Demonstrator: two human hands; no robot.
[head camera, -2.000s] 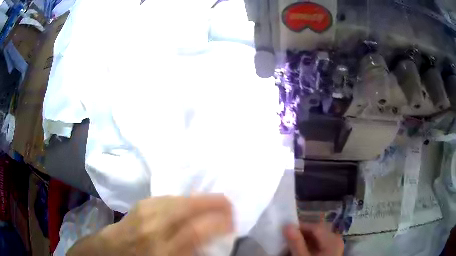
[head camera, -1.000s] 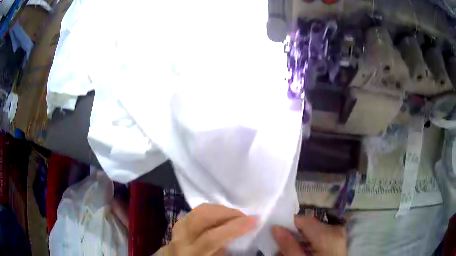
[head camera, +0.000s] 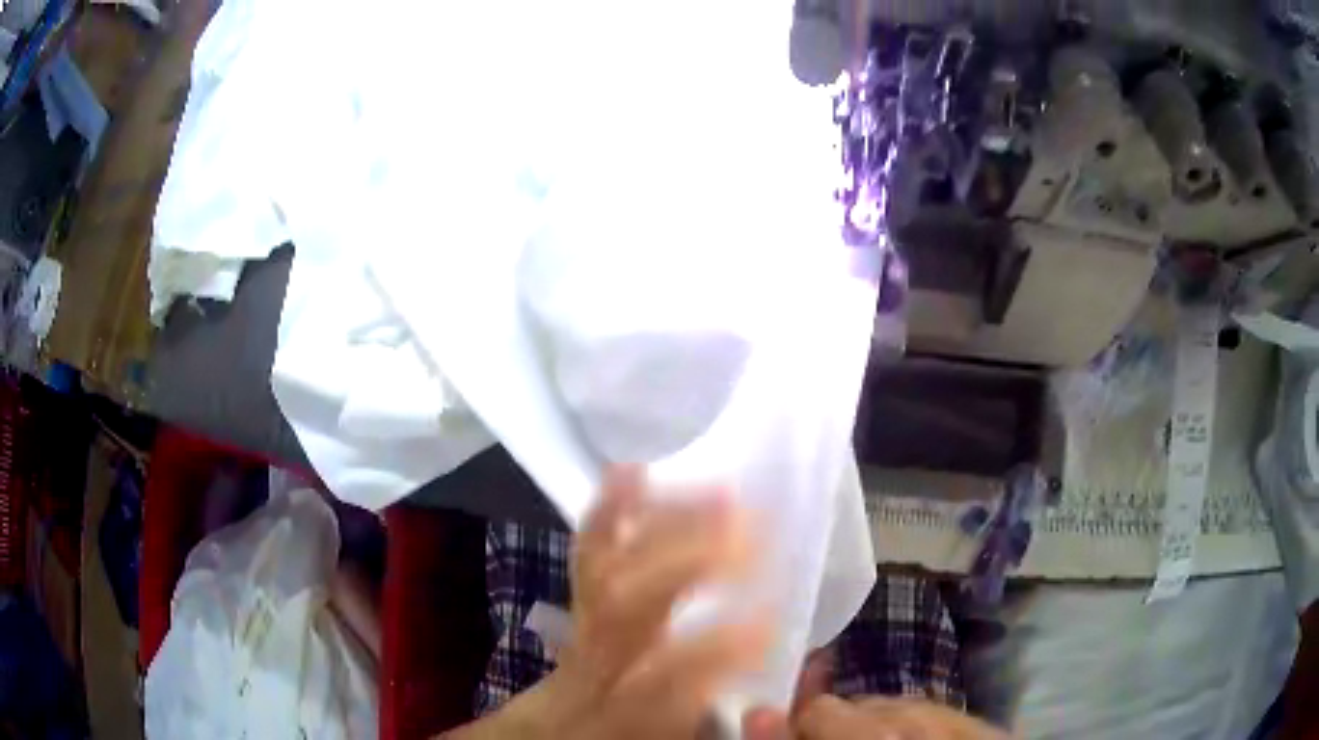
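Observation:
White fabric (head camera: 622, 376) is spread over the table left of the machine and runs down from the needle area (head camera: 865, 174) to my hands. Much of it is overexposed. My left hand (head camera: 658, 600), blurred, is on the fabric below the needle; its exact finger closure is hard to see. My right hand (head camera: 868, 719) is at the bottom edge, partly cut off, its fingers pinching the lower end of the fabric edge. The overlock machine (head camera: 1085, 289) stands at the right, with its light on the needle area.
Cardboard (head camera: 123, 217) lies at the left. A red basket (head camera: 434, 622) holds white cloth (head camera: 268, 636). Plaid cloth (head camera: 904, 636) covers the lap. A printed label tape (head camera: 1189, 448) hangs over the scale-marked edge (head camera: 1099, 542) at the right. A white roll (head camera: 41, 297) is at far left.
The view has shifted down, so the machine's red badge has left the picture. My left hand has moved up over the fabric from its lower edge. My right hand is lower, and more plaid cloth shows.

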